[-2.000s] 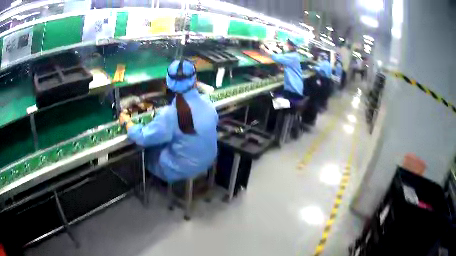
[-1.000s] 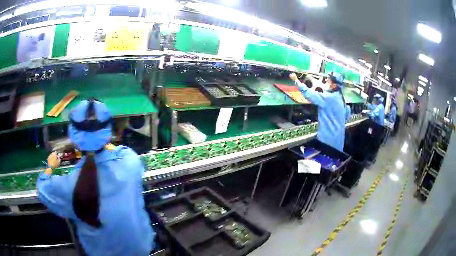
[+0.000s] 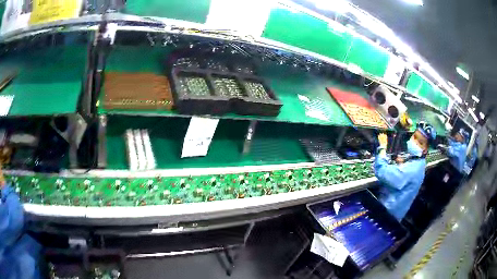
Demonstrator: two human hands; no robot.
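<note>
Neither of my hands is in the picture. In front of me a row of green circuit boards [image 3: 207, 188] lies on the assembly conveyor [image 3: 180, 211]. On the shelf above, a black foam tray [image 3: 229, 103] holds small parts in its pockets, with a brown slotted board [image 3: 136, 91] at its left. Pale sticks [image 3: 140, 149] stand on the lower shelf beside a hanging white sheet [image 3: 199, 137]. An orange-red panel with pale parts [image 3: 357, 108] lies further right on the upper shelf.
A blue-lined bin [image 3: 359, 231] with a white paper stands beside the line at right. A person in blue [image 3: 402, 180] is behind it, others beyond. A blue sleeve [image 3: 13, 229] is cut off at left. A dark tray [image 3: 82, 267] is at bottom left. Yellow-black floor tape [image 3: 430, 256] runs at right.
The view has turned and come closer to the line. The seated person has slid to the left edge. The foam tray, blue-lined bin and standing person appear larger; that person's face now turns this way.
</note>
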